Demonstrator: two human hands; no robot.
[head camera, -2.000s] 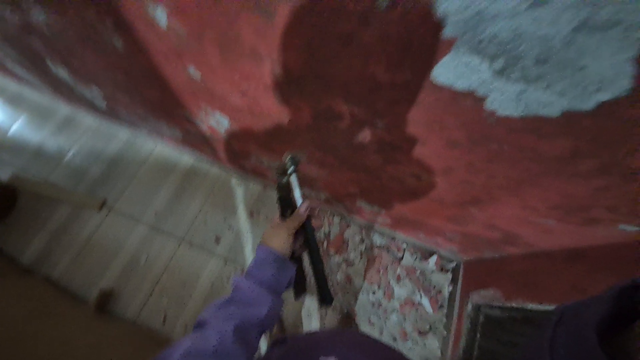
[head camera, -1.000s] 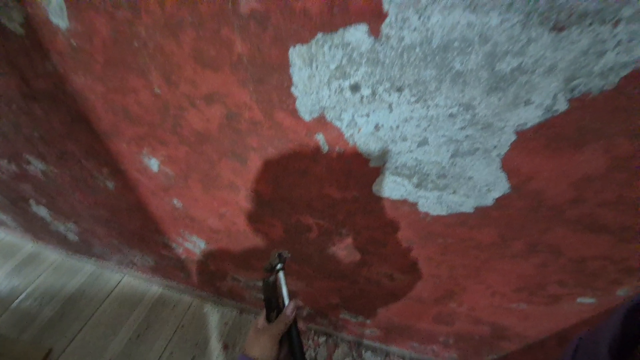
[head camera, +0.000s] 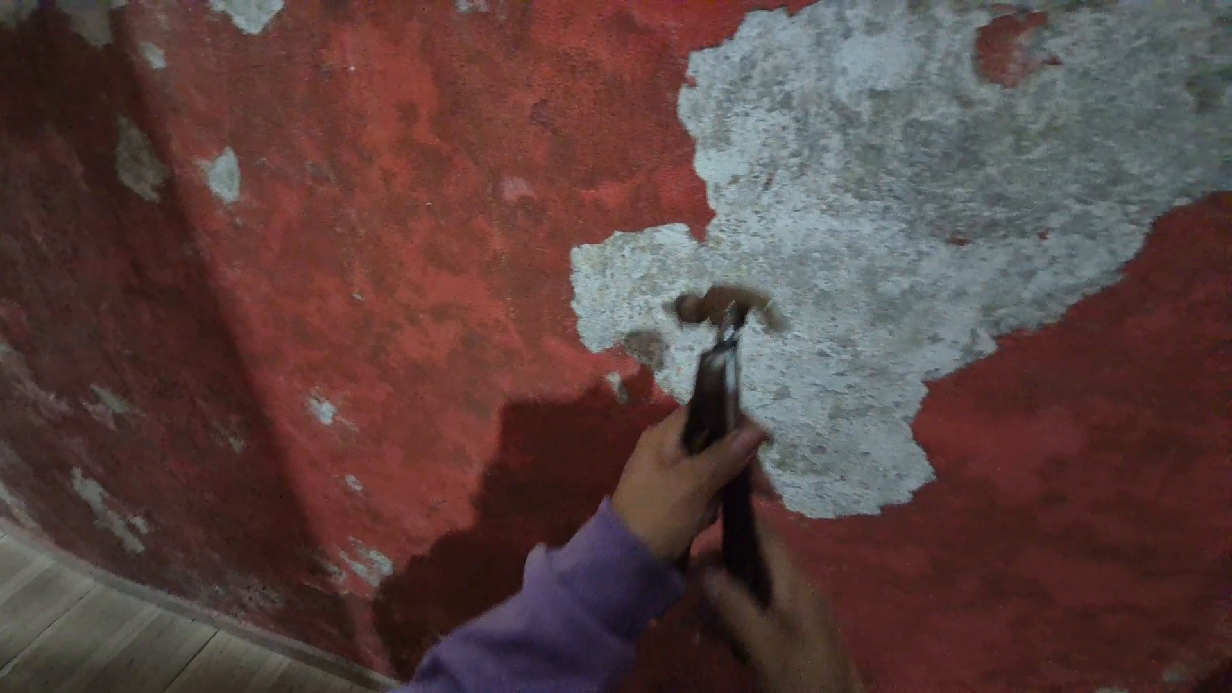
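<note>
My left hand (head camera: 674, 481), in a purple sleeve, is closed around a claw hammer (head camera: 727, 306) and a second dark-handled tool (head camera: 710, 395) lying along it. The hammer's head points up in front of the wall's bare patch, its dark handle running down past my fingers. The kind of the second tool cannot be made out. At the lower end of the hammer handle is my right hand (head camera: 784, 616), blurred, with thumb and fingers around or beside it; how firmly it holds cannot be told. Red painted wall (head camera: 433, 241) fills the view, with a large grey patch of exposed plaster (head camera: 847, 221).
Smaller chipped spots (head camera: 223, 175) dot the painted wall. An inner corner of the wall runs down the left side. Light floor tiles (head camera: 106, 616) meet the wall's base at the lower left. A dark shadow falls on the wall beside my left arm.
The view has tilted up from the floor to the wall. My left hand, holding the tools throughout, is now in front of the bare patch. My right hand has come into view at the handle's lower end.
</note>
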